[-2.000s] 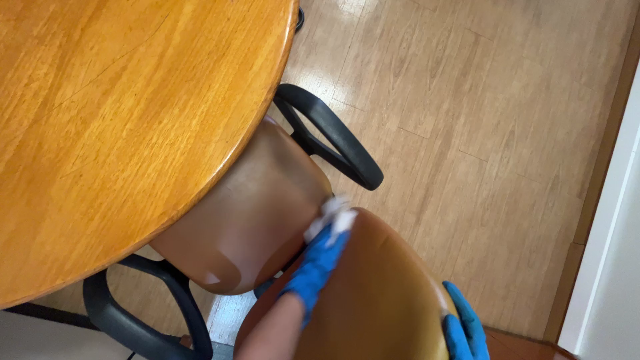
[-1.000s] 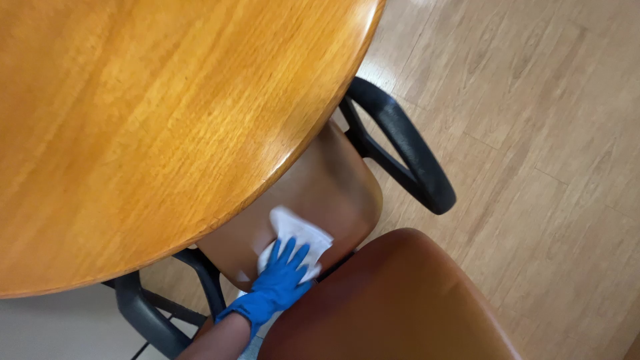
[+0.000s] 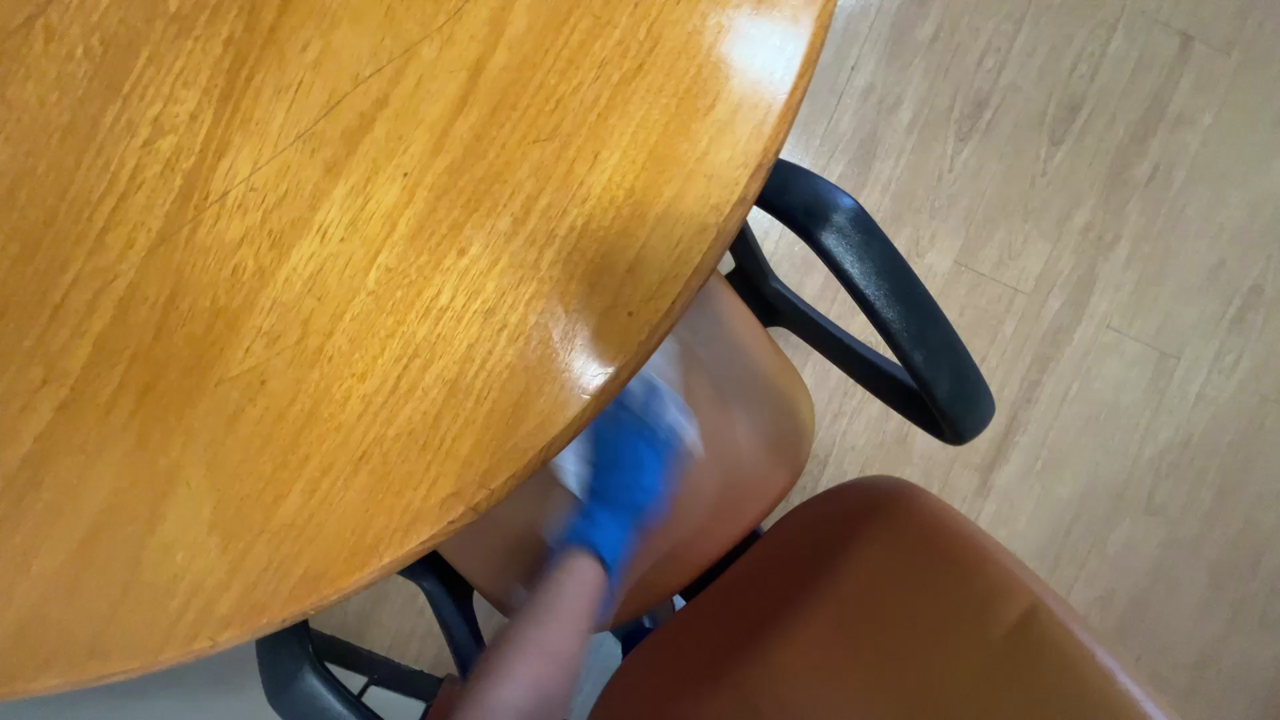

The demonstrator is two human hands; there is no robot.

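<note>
My left hand (image 3: pixel 632 465), in a blue glove and blurred by motion, presses a white cloth (image 3: pixel 574 462) against the brown seat (image 3: pixel 745 420) of an armchair. Parts of the cloth show on both sides of the glove. The fingertips are close to the edge of the round wooden table (image 3: pixel 400 280), which overhangs the back part of the seat as seen here. The chair's brown backrest (image 3: pixel 880 620) fills the lower right, beside my forearm. My right hand is out of view.
A black armrest (image 3: pixel 900 300) sticks out to the right of the seat. The other black armrest (image 3: pixel 295 675) is at the lower left, partly beneath the table. Wood-look flooring (image 3: pixel 1130 250) extends along the right side.
My left hand has moved with the cloth from near the backrest farther over the seat, toward the table edge. My right hand, earlier on the backrest, has left the view.
</note>
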